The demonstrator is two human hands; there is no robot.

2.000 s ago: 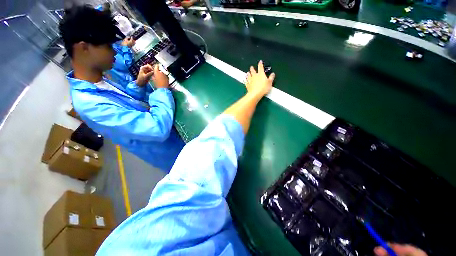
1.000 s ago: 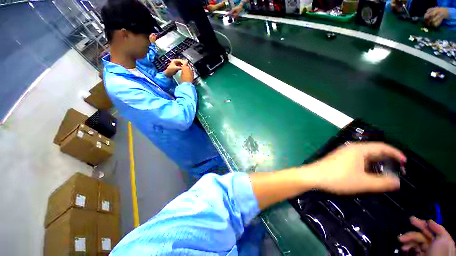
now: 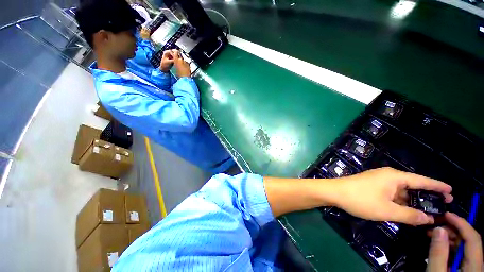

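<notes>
My left hand [image 3: 379, 196] is over the black blister tray [image 3: 406, 146] at the right, its thumb and fingers shut on a small black squarish electronic module [image 3: 428, 203]. My right hand [image 3: 451, 244] is at the bottom right, partly cut off by the edge. Its fingertips are close below the module; whether they touch it I cannot tell. My right hand holds a slim blue tool [image 3: 472, 215], whose tip is not clear. Several tray pockets along the left side hold modules with pale patches.
A person in a blue smock [image 3: 143, 106] works at the bench [image 3: 255, 101] at the left, beside a black fixture [image 3: 204, 45]. A white strip [image 3: 308, 73] divides the bench from the dark green conveyor [image 3: 339, 42]. Brown cartons [image 3: 109, 218] stand on the floor at left.
My left hand first reached out to the white strip, then came back over the tray and now holds the module next to my right hand. The view has shifted.
</notes>
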